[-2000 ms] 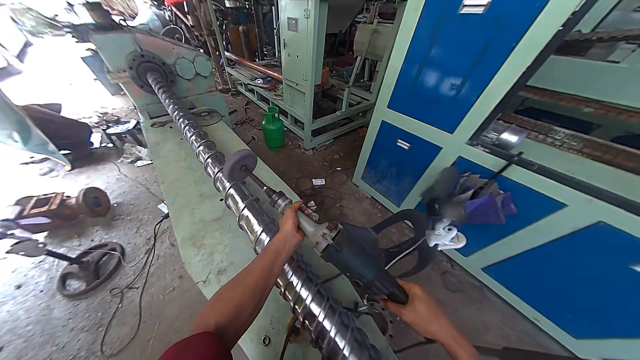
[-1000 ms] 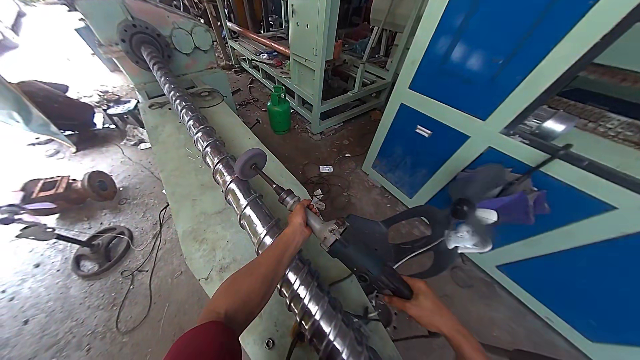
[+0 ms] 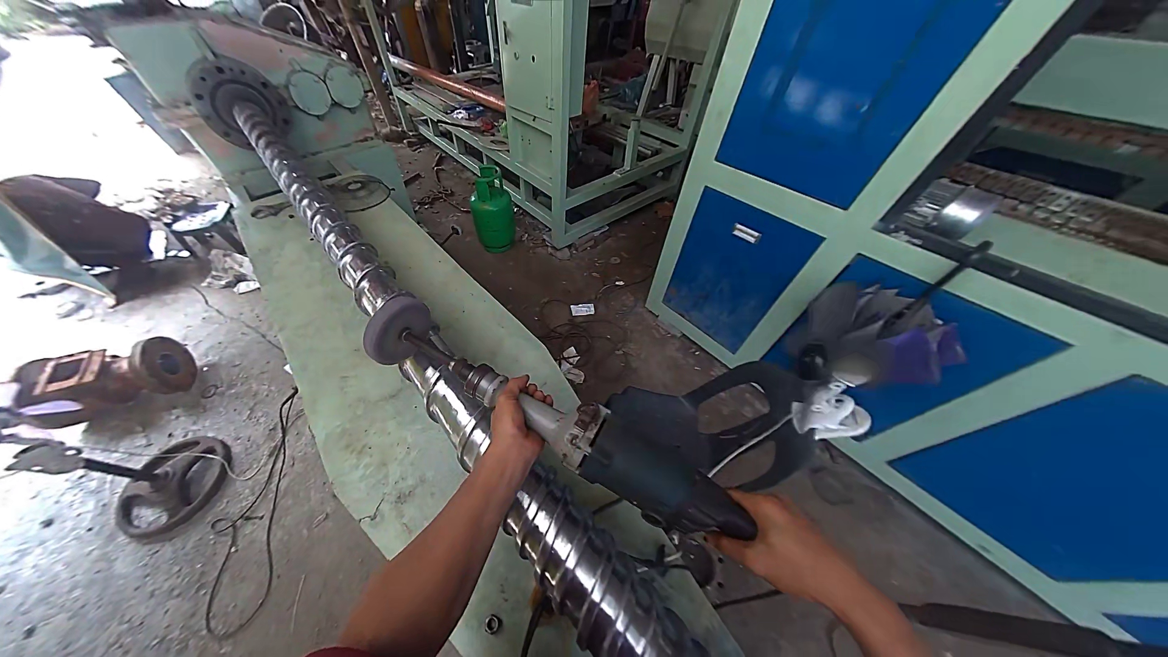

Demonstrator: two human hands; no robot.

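Note:
A long shiny metal extruder screw [image 3: 452,401] runs from a round flange [image 3: 239,102] on the green machine down to the lower right, above a pale green bed [image 3: 351,429]. My left hand [image 3: 518,415] grips the grey neck of a die grinder [image 3: 648,461] just behind its collet. Around the rear handle of the grinder my right hand [image 3: 776,538] is closed. The grinder's round grey grinding wheel [image 3: 398,329] is over the screw's middle part; whether it touches the flights I cannot tell.
A small fan [image 3: 835,356] stands right of the grinder, before a blue and green cabinet [image 3: 739,274]. Behind the bed is a green gas cylinder [image 3: 493,212]. On the left floor lie a handwheel [image 3: 173,488], a rusty metal part [image 3: 100,374] and a loose cable [image 3: 269,538].
The grinding wheel has moved from the screw's right edge across onto its left side. Both hands keep their hold on the grinder.

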